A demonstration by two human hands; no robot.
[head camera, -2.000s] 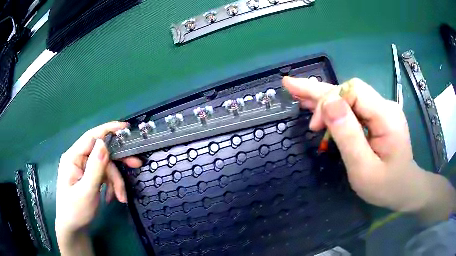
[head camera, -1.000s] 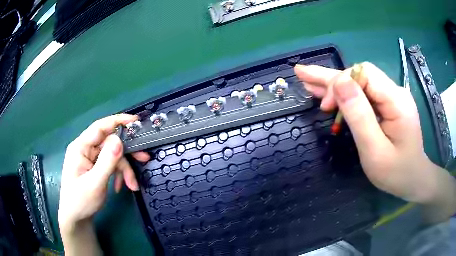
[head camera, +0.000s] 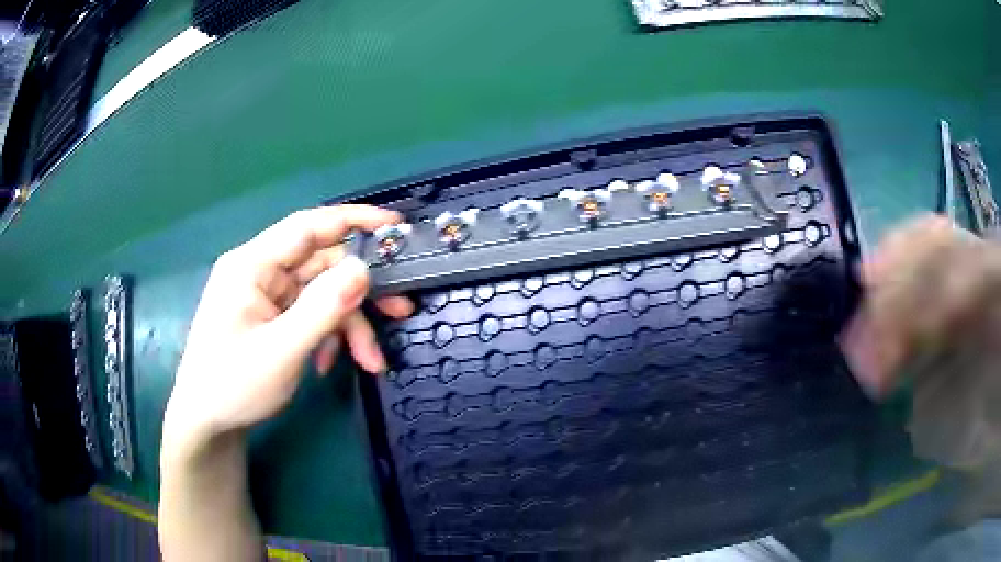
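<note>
My left hand [head camera: 274, 318] grips the left end of a grey fixture bar [head camera: 571, 248] between thumb and fingers, holding it over the far part of the black component tray [head camera: 379, 439]. The bar has a row of round stations, several with small silver parts [head camera: 591, 205] with copper-orange centres. The bar's right end is free of my hands. My right hand [head camera: 928, 318] is blurred at the tray's right edge, apart from the bar; whether it holds anything cannot be told.
Another fixture bar [head camera: 757, 11] lies at the far side, cut off by the frame. Two bars [head camera: 119, 373] lie at left beside a dark object [head camera: 44, 406]. Silver tweezers [head camera: 946, 170] and a bar [head camera: 975, 184] lie at right. Black equipment stands at the far left.
My right hand has moved away from the bar's right end, toward the right, and the gold-brown tool is no longer discernible. The view has shifted; my left hand still holds the bar.
</note>
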